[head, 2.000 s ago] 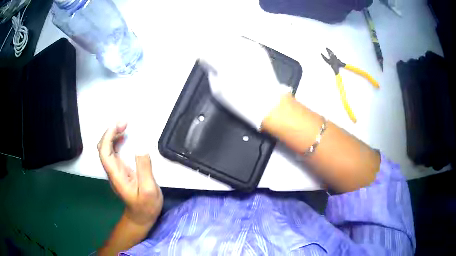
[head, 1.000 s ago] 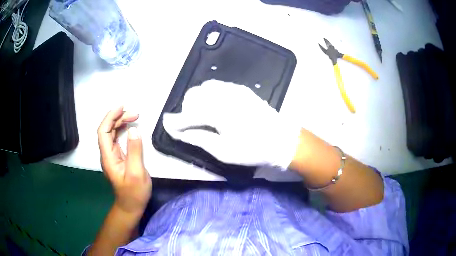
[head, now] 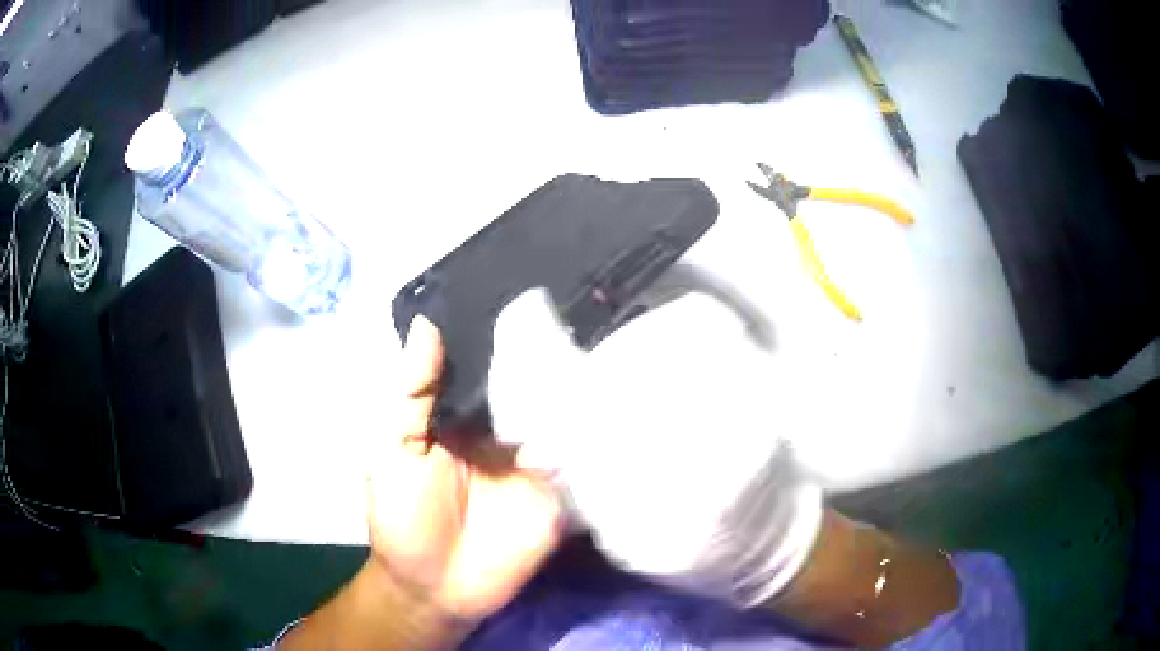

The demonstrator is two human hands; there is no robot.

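Observation:
The black tablet case (head: 528,254) is tilted up off the white table in front of me. My bare left hand (head: 464,528) grips its near left part, with the thumb against the edge. My right hand (head: 674,439), in a white glove, is closed around its near right side and hides that part. The glove is blurred, and I cannot tell whether a white cloth is in it. The yellow-handled nippers (head: 800,219) lie open on the table, right of the case.
A clear bottle with white cap (head: 242,216) lies at the left. Black case stacks stand left (head: 178,388), far centre (head: 693,51) and right (head: 1062,229). A thin yellow-and-black stick (head: 878,95) lies beyond the nippers. White coiled cord (head: 79,242) is on the dark surface at far left.
The case was flat; now it is lifted and turned. My left hand has moved right and taken hold of it. My right hand went from its face to its near right side. The camera view has shifted.

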